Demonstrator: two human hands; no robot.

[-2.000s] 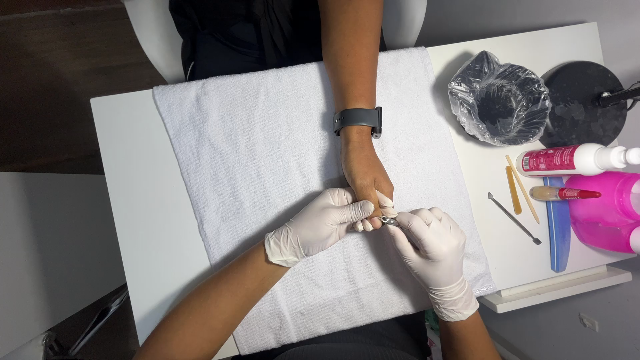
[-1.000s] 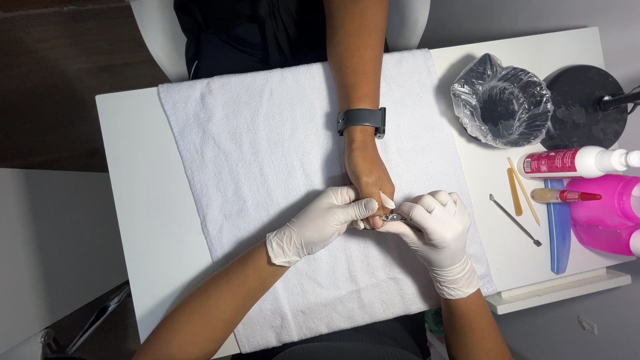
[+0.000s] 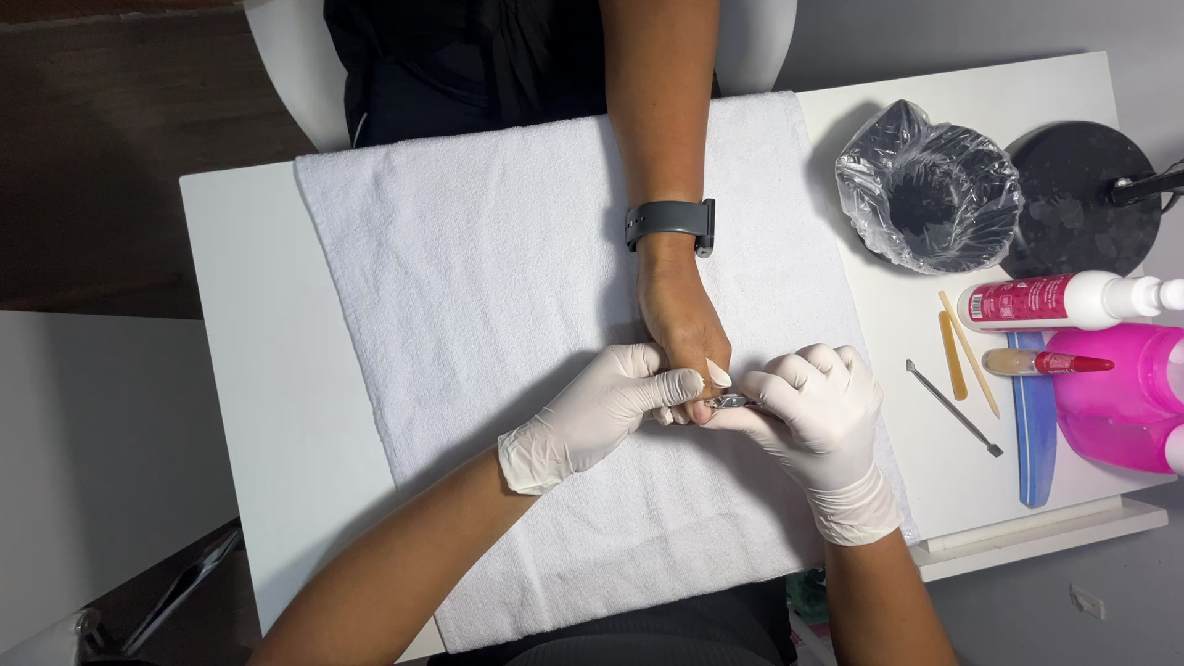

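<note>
Across a white towel [image 3: 481,277] reaches another person's hand [image 3: 684,319], with a dark wristwatch [image 3: 668,218] on its wrist. My left hand [image 3: 615,398], in a pale glove, is closed on that person's fingers, thumb on top. In my gloved right hand [image 3: 809,407] is a small metal nipper [image 3: 731,400], most of it covered by my fingers. Its tip is at one of the person's fingertips; whether the jaws touch the nail cannot be told.
Right of the towel are a plastic-lined bowl [image 3: 925,199], a round black lamp-like base [image 3: 1078,199], a pump bottle [image 3: 1036,302], a pink container [image 3: 1115,398], a blue nail file [image 3: 1035,435], a metal cuticle pusher [image 3: 953,407], a wooden stick [image 3: 969,353] and a red-capped tube [image 3: 1045,362].
My right hand has turned a little at the person's fingertips, its fingers more curled around the nipper. My left hand keeps its hold.
</note>
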